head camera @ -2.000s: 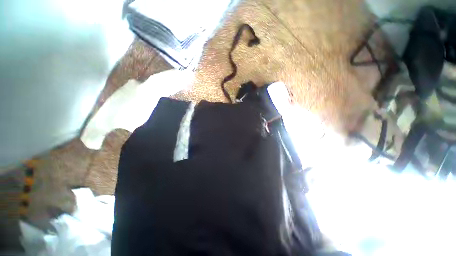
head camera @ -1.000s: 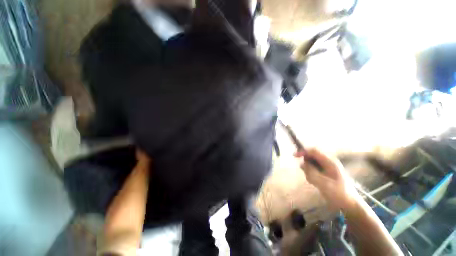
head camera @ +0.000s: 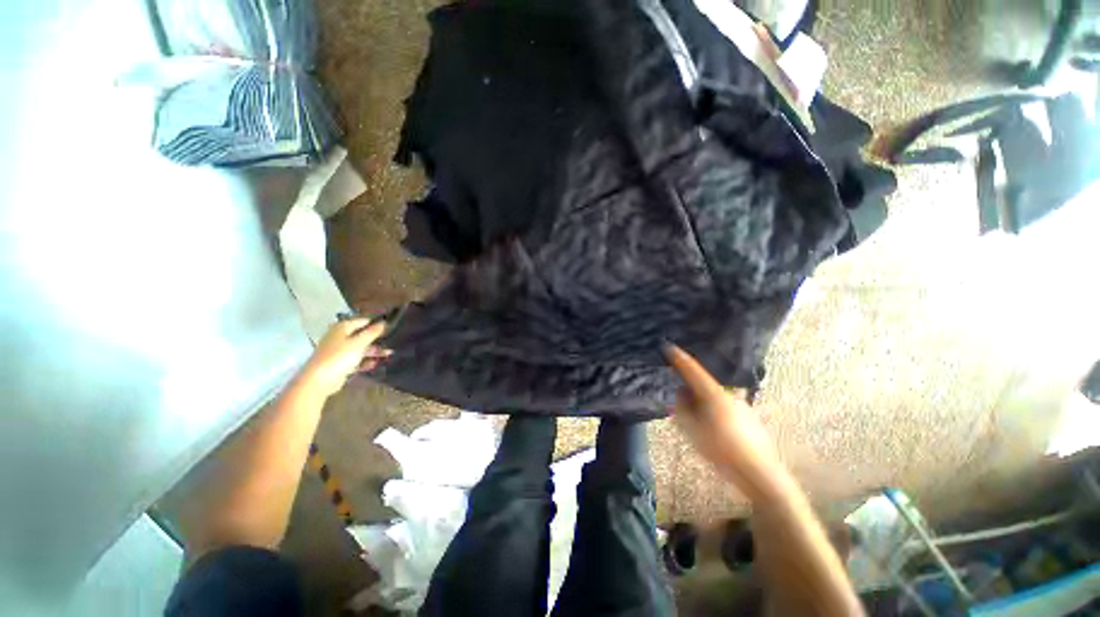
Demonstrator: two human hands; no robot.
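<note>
A large dark garment (head camera: 579,301) with a wrinkled quilted surface is spread in front of me, above my legs and the brown floor. Flat black cloth (head camera: 495,133) shows at its upper left, and pale strips show near its top right. My left hand (head camera: 352,350) grips the garment's lower left corner between thumb and fingers. My right hand (head camera: 712,410) is at its lower right edge, with a finger pointing onto the cloth. The right hand is blurred, and its inner side is hidden, so I cannot tell whether it holds anything.
A tied bundle of folded grey-blue pieces (head camera: 247,97) is at the upper left, beside a pale table (head camera: 181,289). A beige strip (head camera: 308,247) and white scraps (head camera: 440,464) lie on the floor. Blue-edged items (head camera: 965,573) are at the lower right, with black straps (head camera: 965,121) above.
The garment has gone from a raised, blurred mass to a spread shape with its quilted side showing. My left hand has moved up to its corner. My right hand has moved left to its lower edge.
</note>
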